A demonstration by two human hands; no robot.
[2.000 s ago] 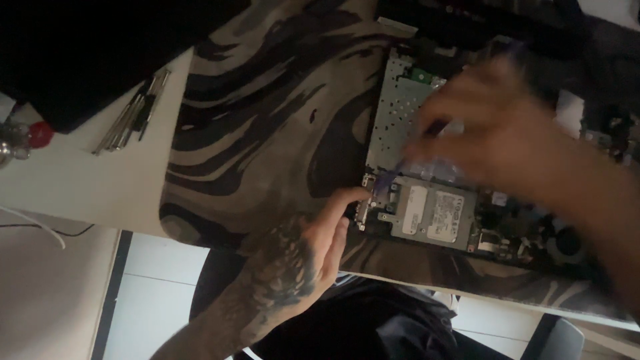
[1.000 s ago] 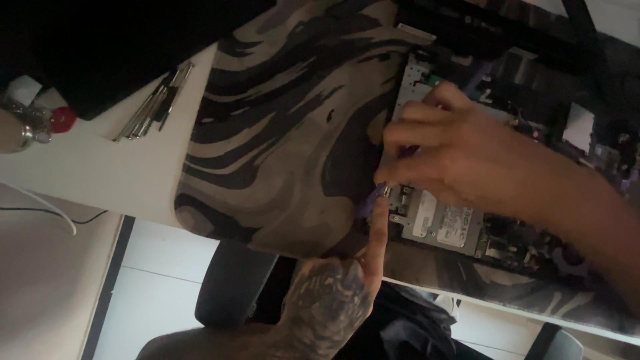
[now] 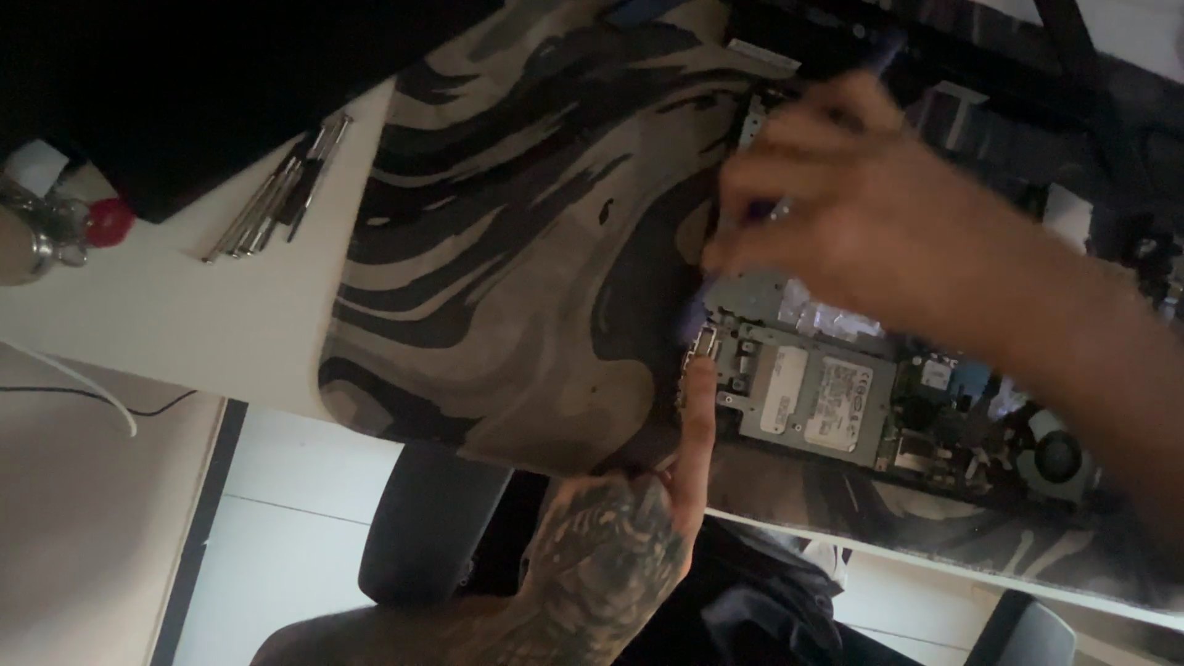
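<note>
An opened laptop base [image 3: 731,361] lies on a swirl-patterned mat [image 3: 518,305], its hard drive [image 3: 837,402], circuit boards and small fan [image 3: 1056,455] exposed. My left hand [image 3: 629,527] reaches up from below, its index finger extended and its tip on a small metal port part [image 3: 706,340] at the base's left edge. Above it, my right hand [image 3: 823,185] is closed around a slim purple tool [image 3: 694,314], too blurred to identify. One end of the tool points down near that port part; the other shows above the knuckles. The right hand and forearm hide much of the base.
Several thin metal screwdrivers [image 3: 277,190] rest on the white table [image 3: 166,324] at the left. Beyond them is a large black object [image 3: 231,74]; a clear item with a red part [image 3: 109,222] stands at the far left. A white cable [image 3: 83,375] hangs lower left.
My left index finger, bent at the base's edge two seconds ago, now points straight up onto the port part. My right hand, lower a second ago, has moved up with the purple tool.
</note>
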